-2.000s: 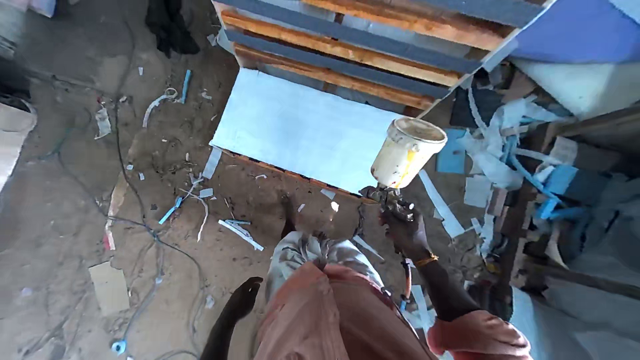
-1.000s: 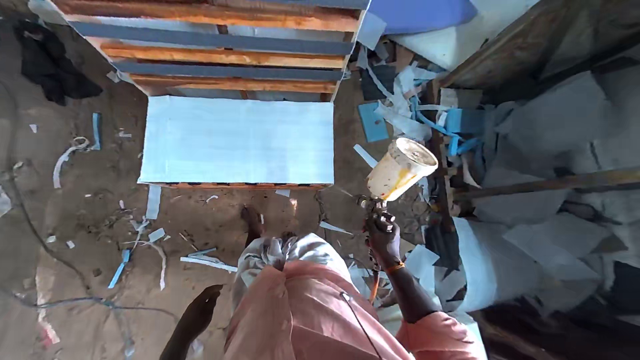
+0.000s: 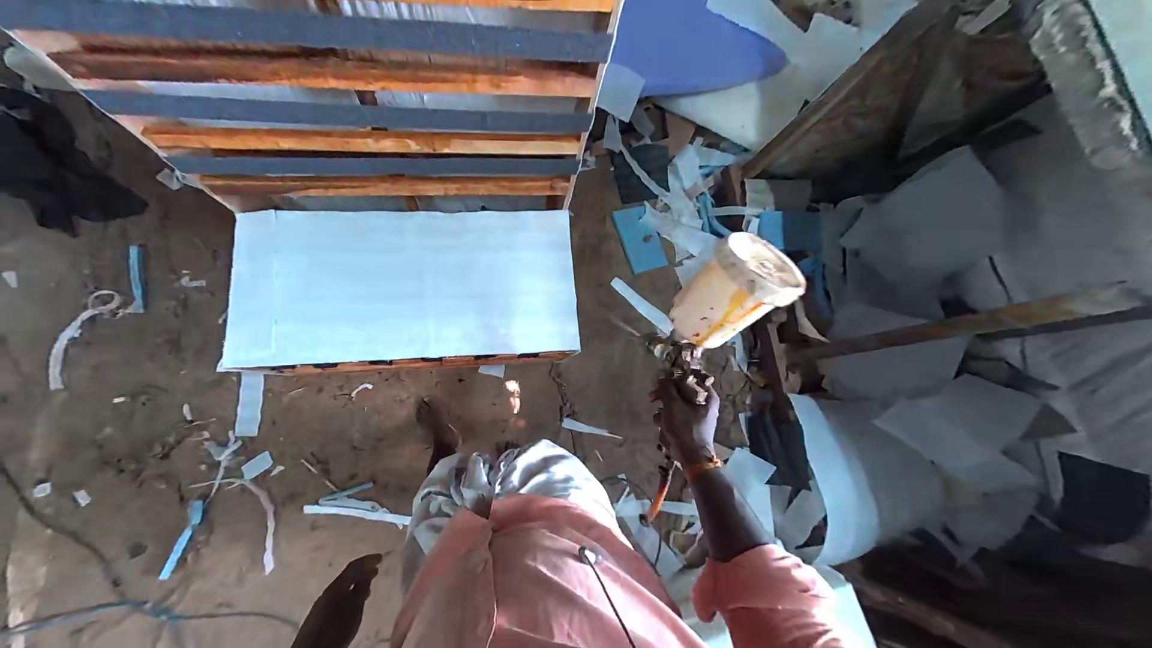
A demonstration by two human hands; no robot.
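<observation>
My right hand point(image 3: 688, 414) is closed around a spray gun point(image 3: 681, 355), whose stained white plastic cup point(image 3: 738, 290) tilts up and to the right. An orange hose point(image 3: 661, 493) hangs below that hand. Faint mist shows at the nozzle, left of the gun. My left hand point(image 3: 355, 580) hangs low beside my body, with nothing seen in it; its fingers are partly hidden by blur and shade. Ahead of me lies a pale fabric-covered panel point(image 3: 405, 288), joined to a wooden frame point(image 3: 378, 139) with dark webbing straps across its slats.
Fabric and foam scraps point(image 3: 639, 238) litter the floor on both sides. A rough wooden rail point(image 3: 972, 324) and a large pale roll point(image 3: 864, 477) stand at the right. Cables point(image 3: 153, 612) lie at the lower left, and black cloth point(image 3: 54, 171) at the upper left.
The view has swung to the right, so the frame and panel appear further left. My right hand still holds the spray gun, and my left hand still hangs low.
</observation>
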